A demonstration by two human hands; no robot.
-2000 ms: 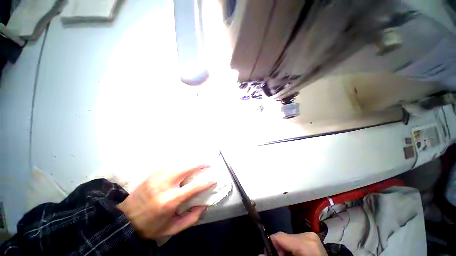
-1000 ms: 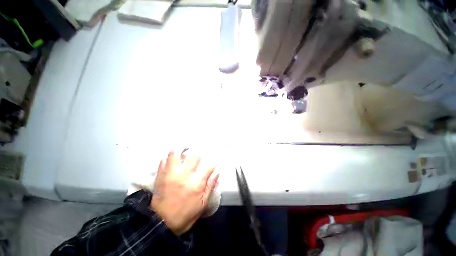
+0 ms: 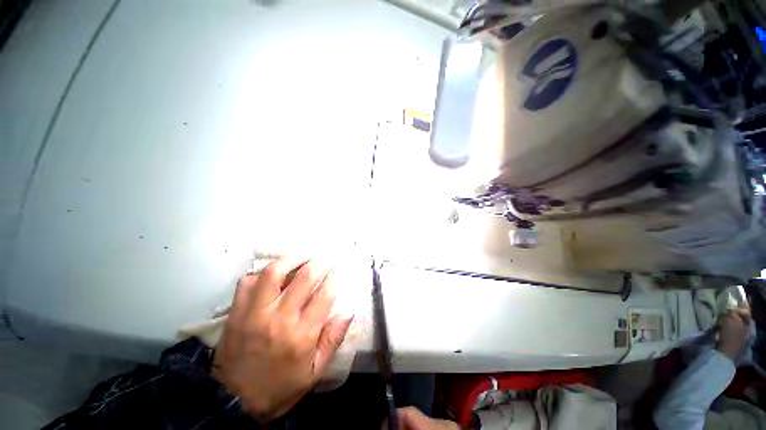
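A pale fabric piece [image 3: 340,365] lies at the front edge of the white table, its outline washed out by the lamp. My left hand [image 3: 279,336] rests flat on it, fingers slightly bent, pressing it to the table. My right hand [image 3: 424,419] is cut off by the lower picture edge and grips a long pointed dark tool [image 3: 383,340]. The tool's tip points up, just right of the fabric. Whether the tip touches the fabric I cannot tell.
The sewing machine head [image 3: 579,109] with a round blue logo stands at the upper right. A grey-blue oblong piece [image 3: 454,105] is left of it. A red-rimmed bin [image 3: 462,393] with pale cloth sits below the table edge. Another person's sleeve [image 3: 701,388] shows at the lower right.
The view has shifted, so the machine head's logo now shows and the stacked pale pieces have left the picture. My left hand stays on the fabric. The tool now stands more upright beside it.
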